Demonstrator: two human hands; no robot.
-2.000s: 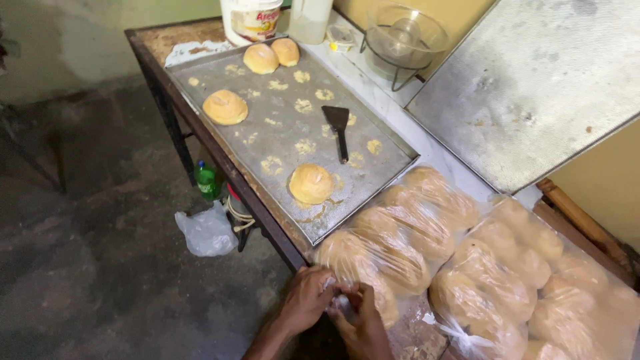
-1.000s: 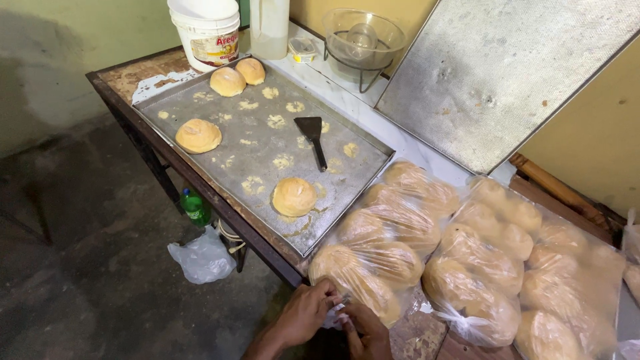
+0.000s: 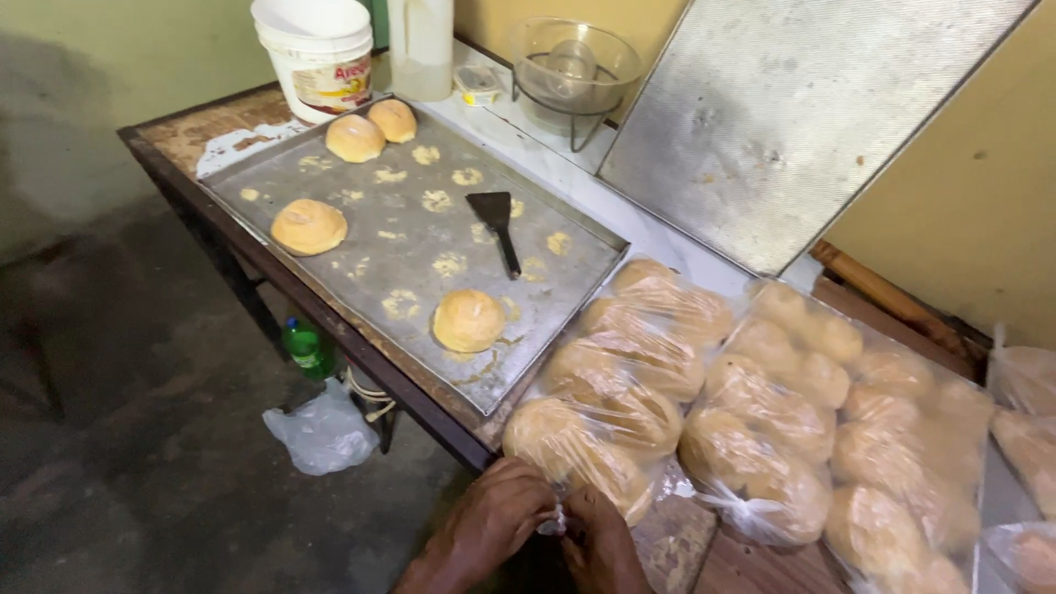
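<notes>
At the table's front edge, my left hand [image 3: 505, 509] and my right hand [image 3: 601, 536] pinch the gathered mouth of a clear plastic bag of bread buns [image 3: 606, 388] between their fingers. The bag lies on the table just beyond both hands, beside a metal baking tray [image 3: 375, 289]. Single buns rest on the tray, one [image 3: 469, 320] close to its near corner. A dark spatula [image 3: 499, 231] lies among crumb marks. To the right, a knotted bag of buns [image 3: 763, 421] touches the bag I hold. The fingertips partly hide the twisted plastic.
More bagged buns [image 3: 891, 445] lie at the right. Behind stand a white plastic bucket [image 3: 318, 62], a glass bowl in a wire stand [image 3: 573, 74] and a leaning metal tray [image 3: 808, 115]. A green bottle [image 3: 307, 348] and a plastic bag [image 3: 323, 431] are below the table.
Both hands stay together at the bag's mouth, with small shifts of the fingers. The view has moved somewhat; the tray, buns and spatula keep their places.
</notes>
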